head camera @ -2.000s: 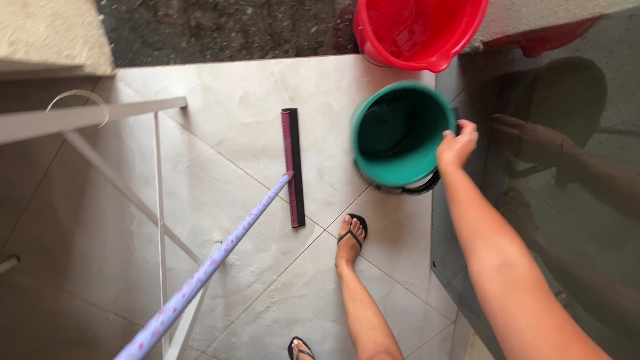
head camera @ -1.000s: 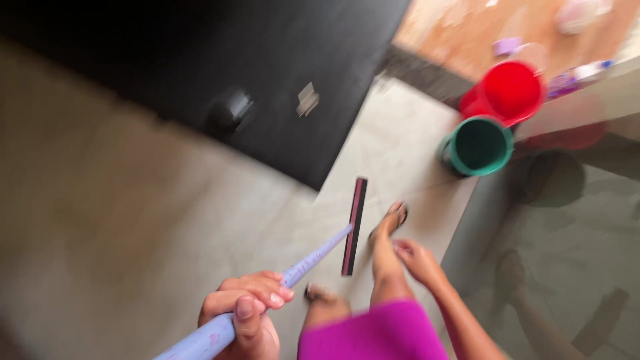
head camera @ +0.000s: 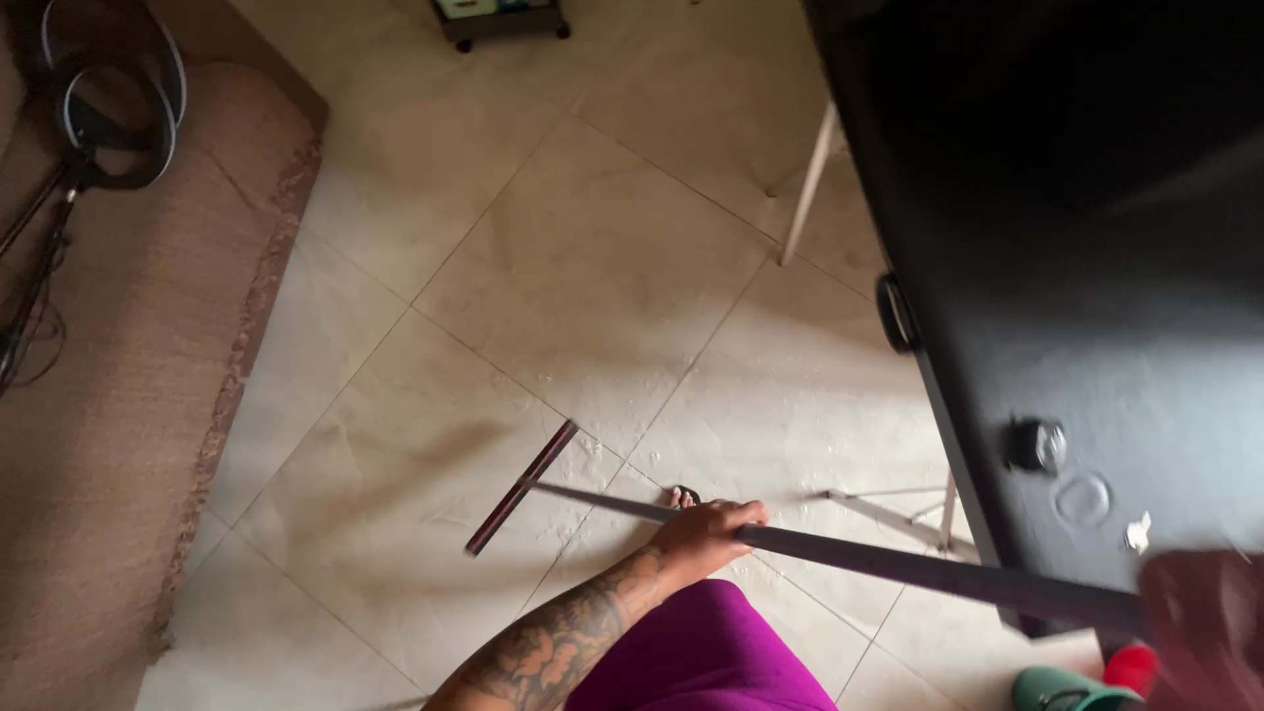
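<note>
My left hand (head camera: 706,538) is wrapped around the middle of the long handle (head camera: 889,568) of a floor squeegee. The squeegee's dark reddish head (head camera: 520,489) lies on the tiled floor, left of and beyond my hand, with water drops on the tiles beside it. My right hand (head camera: 1205,622), blurred at the right edge, is closed around the upper end of the handle. One foot in a black flip-flop shows just beyond my left hand.
A black table (head camera: 1066,326) with a small dark object (head camera: 1037,445) on it fills the right. A brown-covered couch or bed (head camera: 128,395) with ring lights stands left. A wheeled cart (head camera: 504,22) is at the top. Green (head camera: 1066,688) and red (head camera: 1131,668) buckets sit bottom right.
The view has swung far round. My right hand, on the green bucket two seconds ago and off the handle one second ago, is now on the squeegee handle.
</note>
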